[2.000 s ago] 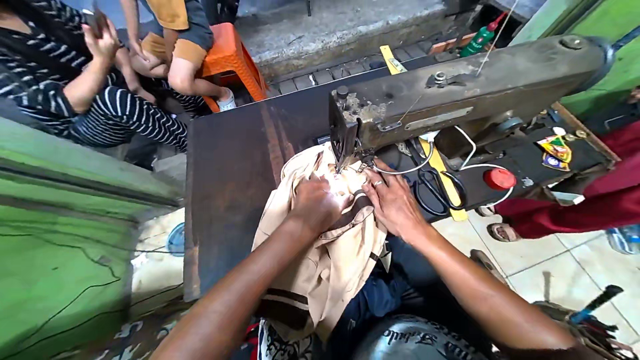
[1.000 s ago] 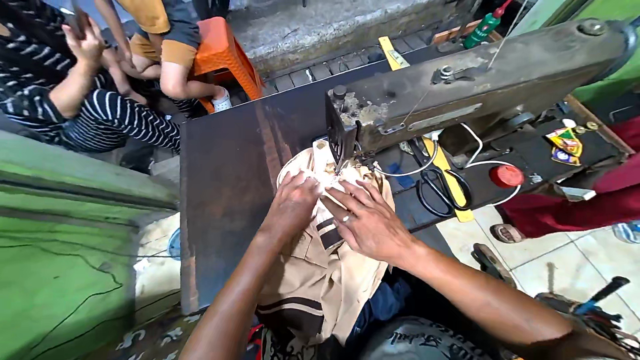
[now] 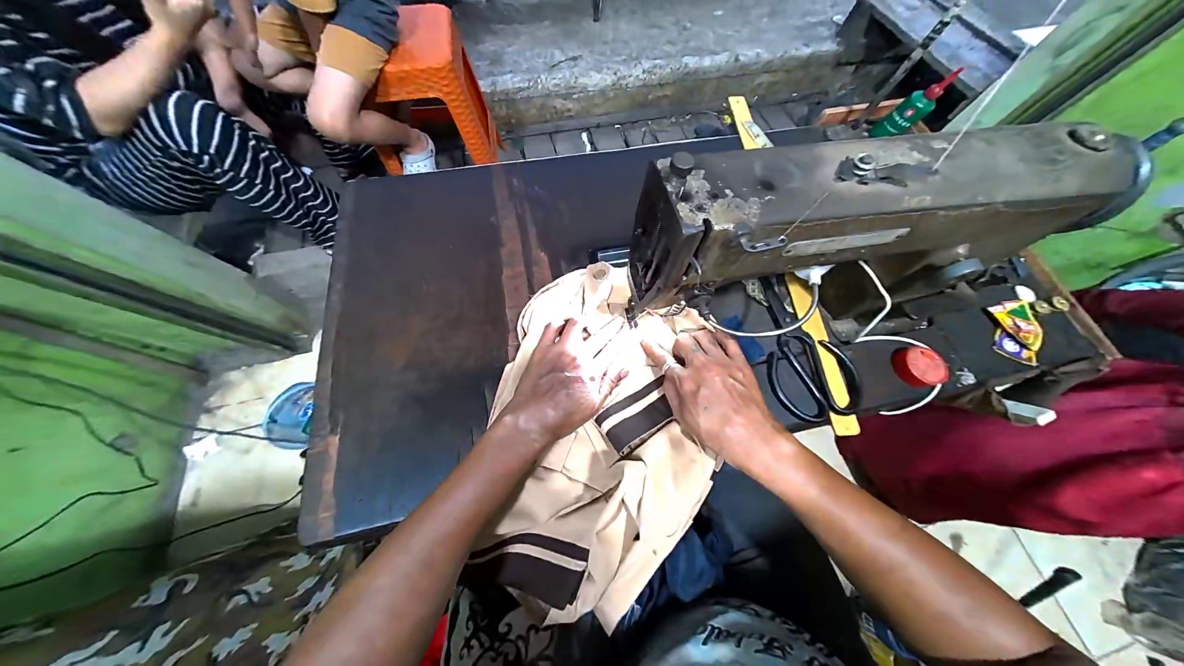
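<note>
A beige garment (image 3: 592, 481) with dark brown striped bands lies bunched under the needle end of an old sewing machine (image 3: 888, 194) and hangs over the table's front edge. Flat on the cloth, left of the needle, rests my left hand (image 3: 566, 381), fingers spread. My right hand (image 3: 712, 384), with a ring on one finger, presses the cloth right of the needle beside a striped band. Neither hand shows a grip on the fabric. A bright light falls on the cloth by the needle, whose tip is hard to make out.
Black-handled scissors (image 3: 800, 375) lie on a yellow ruler (image 3: 823, 361) right of the machine, near a red round object (image 3: 919, 366), white cable and embroidered patches (image 3: 1017, 328). A green bottle (image 3: 911, 109) stands behind. People sit by an orange stool (image 3: 435, 74); someone in dark red clothing is at right.
My right hand has moved right, away from my left hand, since one second ago. The hands now lie on either side of the needle area. The garment has shifted slightly under them.
</note>
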